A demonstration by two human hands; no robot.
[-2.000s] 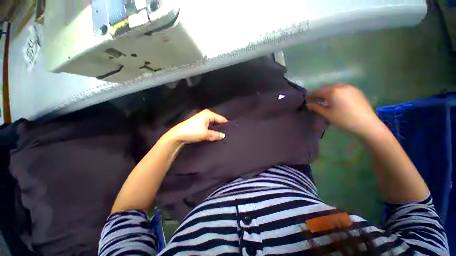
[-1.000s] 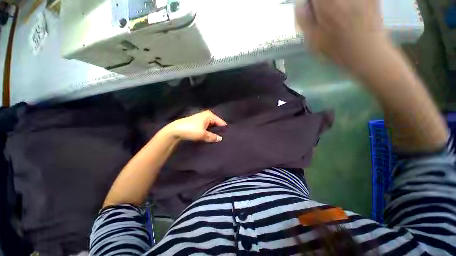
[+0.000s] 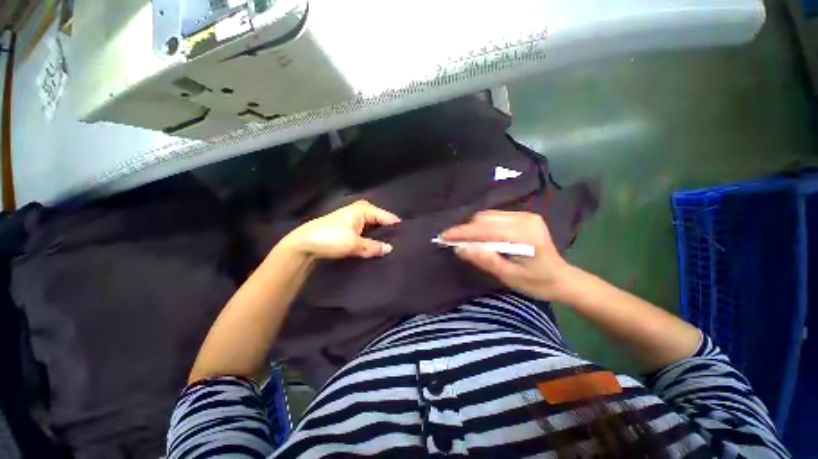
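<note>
A dark purple-brown garment piece [image 3: 422, 269] lies over my lap, under the table's edge. My left hand [image 3: 341, 235] rests on it with thumb and forefinger apart; whether it pinches the cloth between them cannot be told. My right hand [image 3: 516, 246] holds a slim white marking pen [image 3: 513, 248] with its tip at the cloth, a little right of my left fingertips. A small white triangular marker [image 3: 507, 173] lies on the cloth above my right hand.
The cream sewing machine head [image 3: 224, 81] stands on the white table [image 3: 628, 29] at the upper left. More dark cloth [image 3: 117, 314] hangs at the left. A blue plastic crate [image 3: 740, 269] stands on the green floor at the right.
My right hand let go of the cloth's right edge, reached up over the table, and is now back over the lap holding the white pen. My left hand stays nearly in place.
</note>
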